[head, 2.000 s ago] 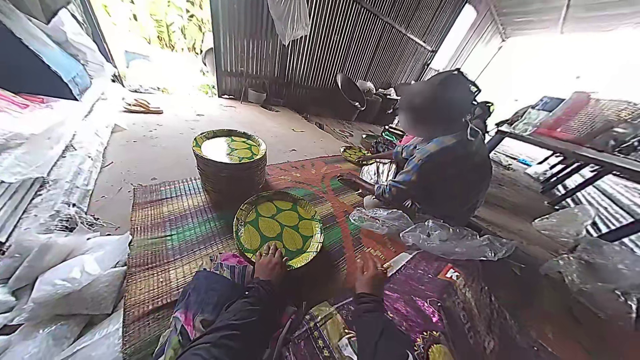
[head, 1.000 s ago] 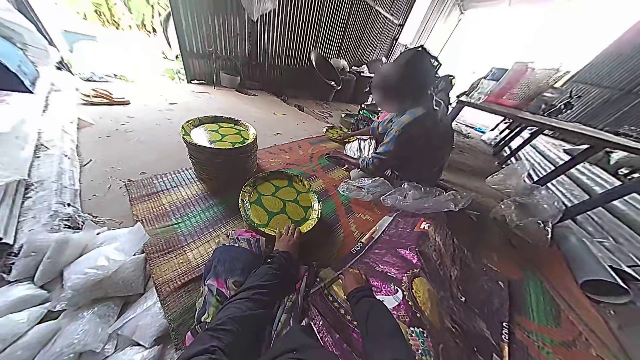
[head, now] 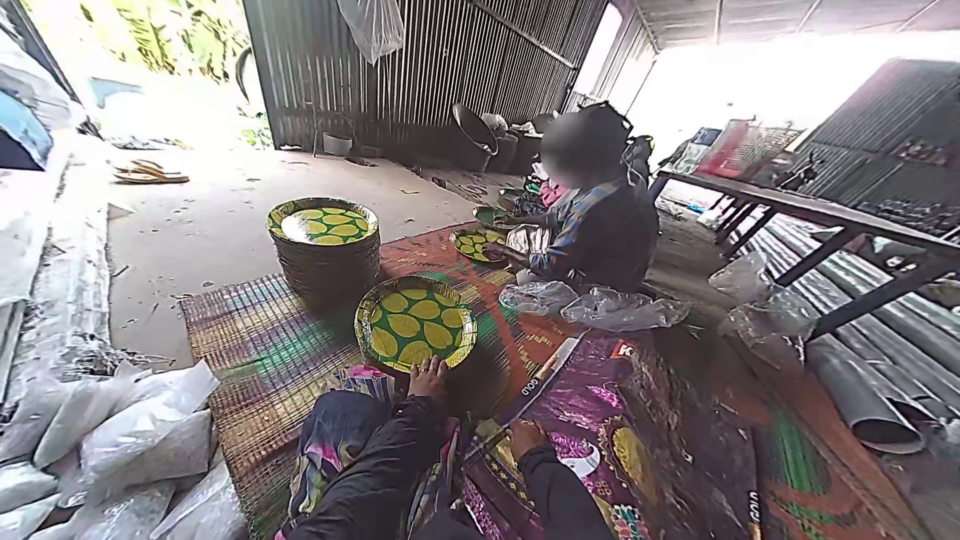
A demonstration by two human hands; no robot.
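A round plate with yellow leaf shapes on green (head: 416, 322) lies in front of me, at the top of what looks like a stack. My left hand (head: 428, 377) rests on its near rim, fingers over the edge. My right hand (head: 527, 436) is at the edge of a purple printed plastic sheet (head: 592, 405), fingers bent; whether it grips the sheet cannot be told. Behind and left of the plate stands a tall stack of matching plates (head: 326, 251). Across the mat, a seated person (head: 600, 225) has a hand on another such plate (head: 478, 244).
A woven mat (head: 262, 337) covers the floor. Filled clear bags (head: 142, 442) lie at the left. Crumpled clear plastic bags (head: 622, 309) lie beside the person. A long wooden bench (head: 795, 206) and a grey pipe (head: 862, 397) are at the right. Sandals (head: 150, 172) lie farther back.
The view has shifted. My left hand stays at the plate's near rim. My right hand was raised two seconds ago and is now lower, by the purple sheet.
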